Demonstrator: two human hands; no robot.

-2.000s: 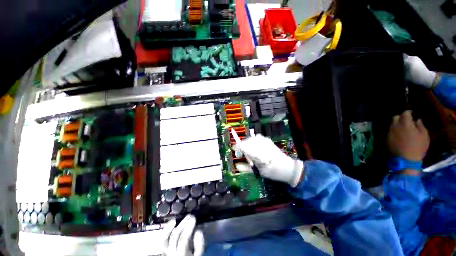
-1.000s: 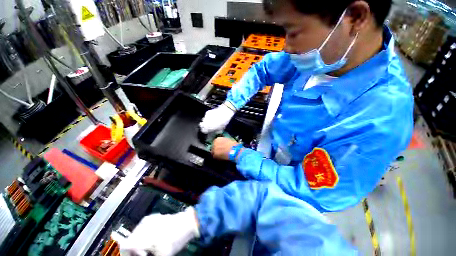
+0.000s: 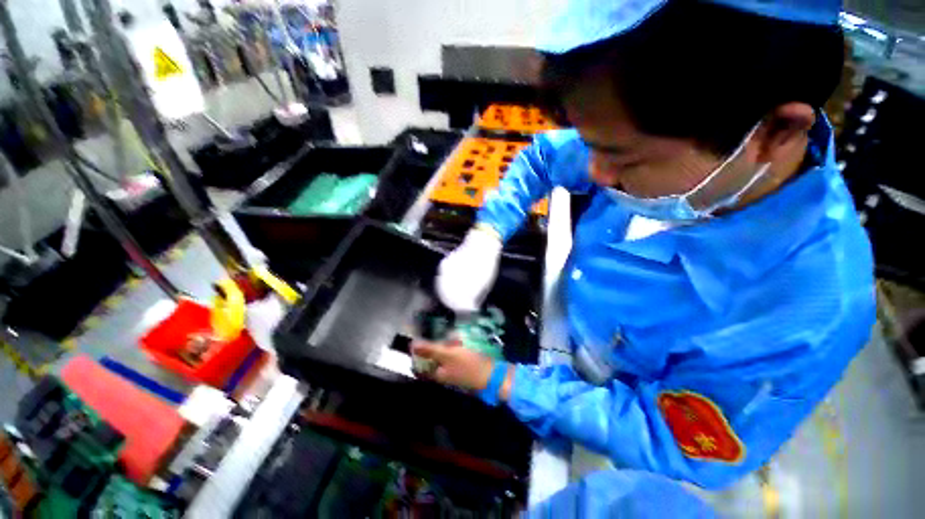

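Neither of my hands shows. Only a blue sleeve of mine is cut off by the bottom edge. Nearest in front lies a power circuit board (image 3: 350,482), dark and blurred, in the conveyor at the bottom. Beyond it a black tray (image 3: 350,304) lies across the rails. Another person's gloved hand (image 3: 469,272) and bare hand (image 3: 456,365) are over its right part, at small green boards (image 3: 472,332). Blur hides what exactly they hold.
The other person in blue (image 3: 710,304) stands at the right, leaning over the tray. Beyond are a black tote (image 3: 254,225) with pale green pieces and orange fixtures (image 3: 472,172). At left are a red parts bin (image 3: 198,345), yellow tape rolls (image 3: 228,309) and a red block (image 3: 122,411).
The view has swung from the boards up and right to the other person. My right hand, on the board's coils earlier, has left the picture. My left hand left it before that.
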